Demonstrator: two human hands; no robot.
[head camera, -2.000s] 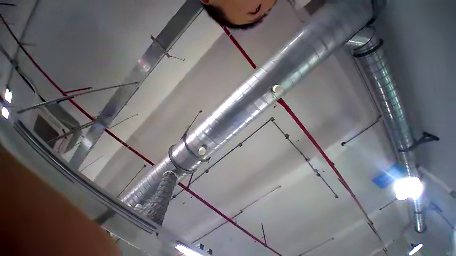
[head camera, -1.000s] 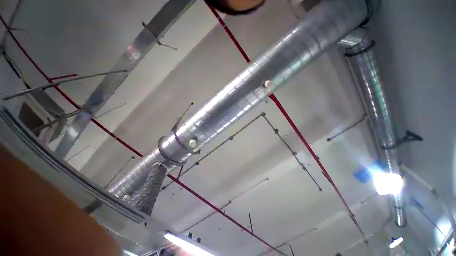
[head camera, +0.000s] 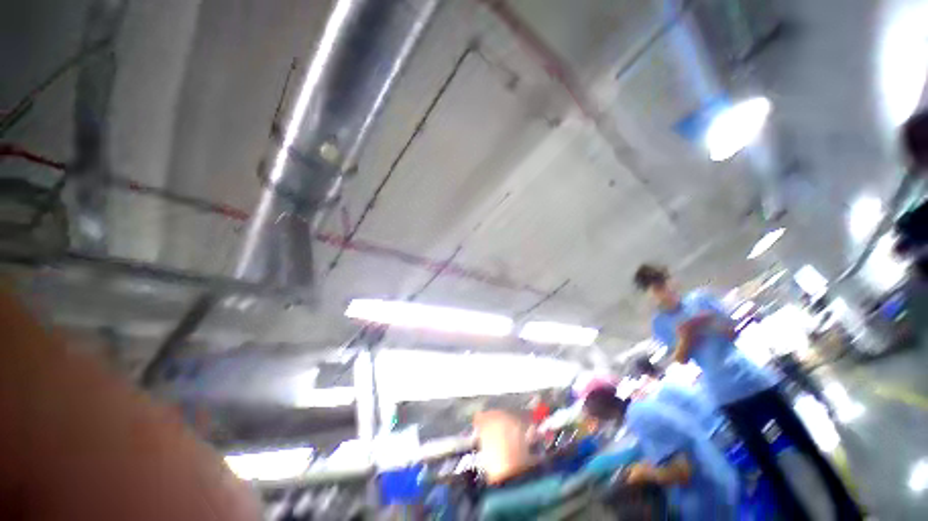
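A large, blurred, skin-coloured shape (head camera: 102, 427) fills the lower left, very close to the lens. It may be part of my left hand, but no fingers can be made out and I cannot tell what it holds. My right hand is not in view. No work piece can be made out. The view is tilted and smeared, mostly of the ceiling with a shiny round duct (head camera: 326, 122).
A standing person in a light-blue top (head camera: 722, 346) and dark trousers is at the right. Another person in light blue (head camera: 687, 443) is bent low beside them. Blurred blue (head camera: 402, 485) and teal (head camera: 534, 496) things lie at the bottom. A floor with a yellow line (head camera: 895, 392) shows far right.
The view has swung down and to the right. The ceiling duct has shifted up and left, and people and the shop floor have come in. The head at the top edge has gone.
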